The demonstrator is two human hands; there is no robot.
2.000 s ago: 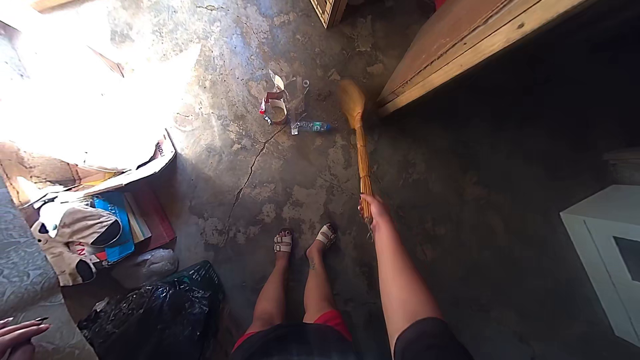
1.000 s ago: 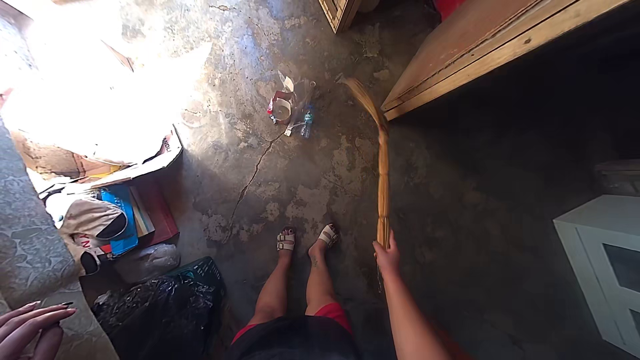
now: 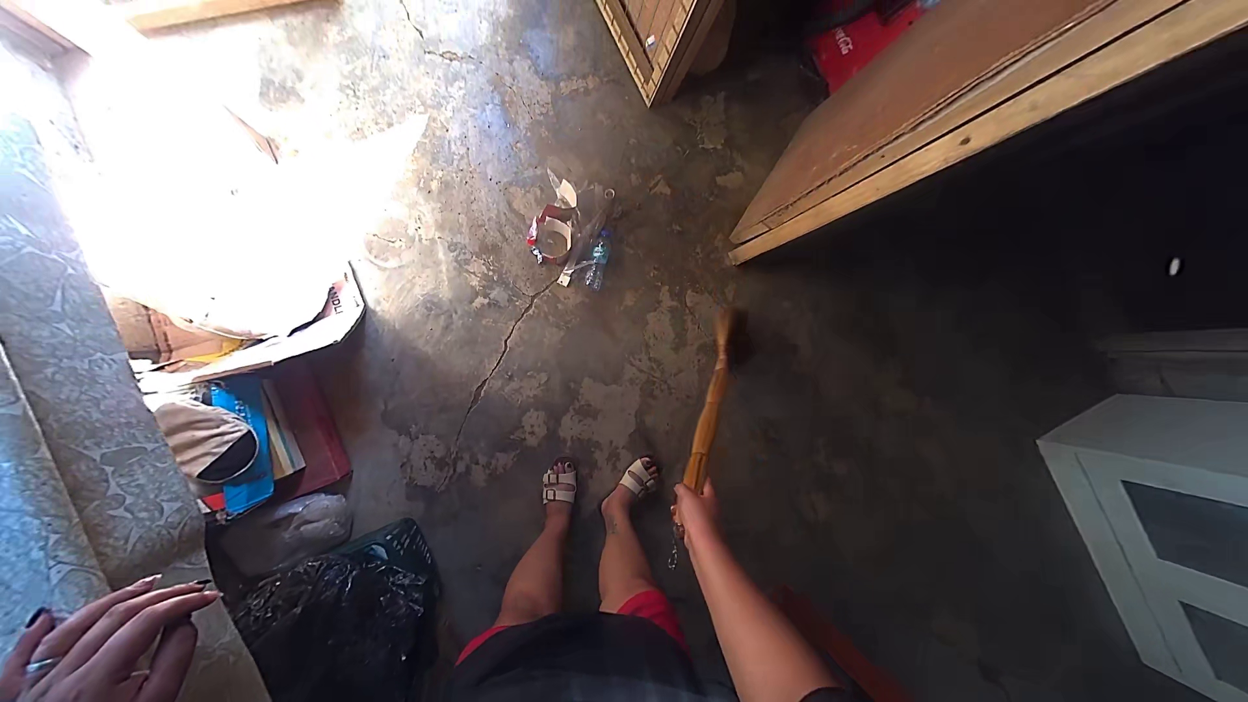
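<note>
My right hand [image 3: 696,511] grips the handle end of a straw hand broom [image 3: 709,409], whose bristle end points away from me over the concrete floor. A small chain or cord dangles below that hand. Beyond and left of the broom lies a small heap of litter: a roll-like ring of tape or card [image 3: 554,240], a clear plastic bottle [image 3: 598,260] and scraps of clear wrap. At the lower left my left hand [image 3: 117,639] is over the patterned fabric [image 3: 107,468], fingers somewhat bent, holding nothing that I can see; a ring is on one finger.
Along the left are an open cardboard box [image 3: 283,351], books [image 3: 304,439], a cap [image 3: 207,441] and a black plastic bag [image 3: 336,624]. A wooden furniture edge [image 3: 877,190] juts in at the upper right. A white cabinet [image 3: 1102,487] stands at the right. Cracked floor surrounds my sandalled feet.
The broom's bristle end has moved away from beside the litter, back toward me, and the right hand still grips it. The bottle has shifted and turned beside the ring since the earliest frame.
</note>
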